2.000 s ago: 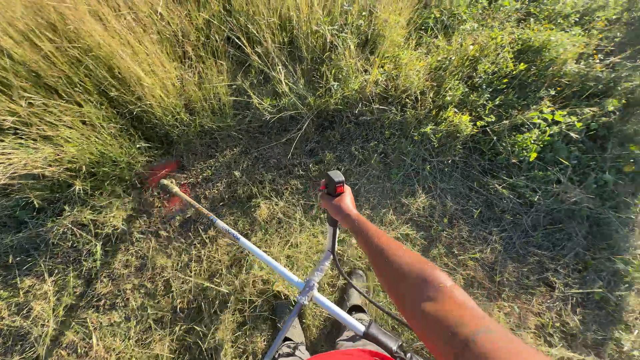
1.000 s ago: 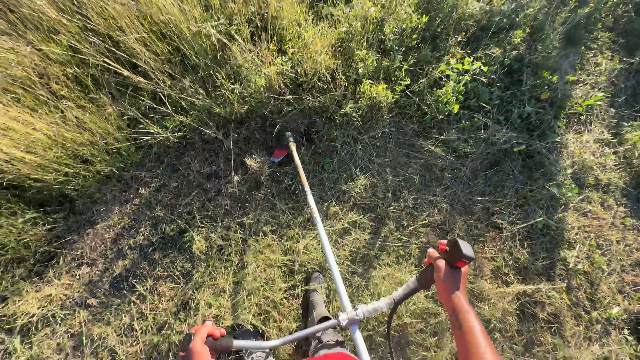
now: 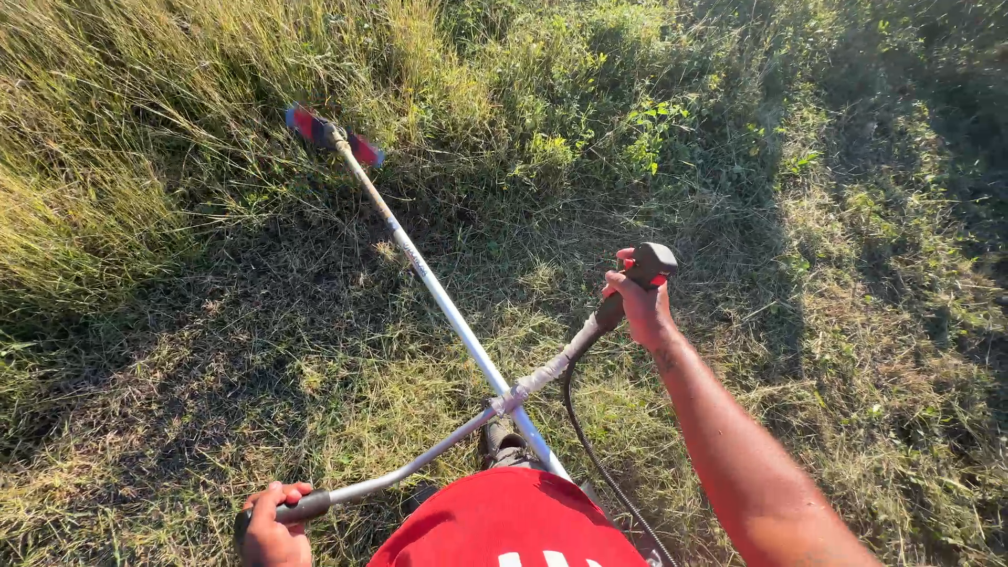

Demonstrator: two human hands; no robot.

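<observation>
My right hand (image 3: 642,303) is closed round the black throttle grip (image 3: 654,264) on the right end of a brush cutter's handlebar. At the lower left, my left hand (image 3: 276,524) grips the black rubber handle (image 3: 303,506) on the bar's other end. Pale wrapping covers the handlebar (image 3: 551,372) where it crosses the white metal shaft (image 3: 465,331). The shaft runs up and left to the cutting head (image 3: 335,138), where a red and dark part shows, blurred, against the tall grass. A black cable (image 3: 587,441) hangs from the throttle grip.
Tall dry grass (image 3: 94,118) stands at the upper left, with green leafy weeds (image 3: 646,130) at the upper middle. Short, flattened grass (image 3: 197,409) lies nearer. My boot (image 3: 504,441) shows below the shaft, partly behind my red shirt (image 3: 504,524). Shadows cross the ground at right.
The cutting head was near the cut ground at left, then swung right; now it is back left, up against the tall grass. Both hands have moved with the handlebar, the right still on its grip.
</observation>
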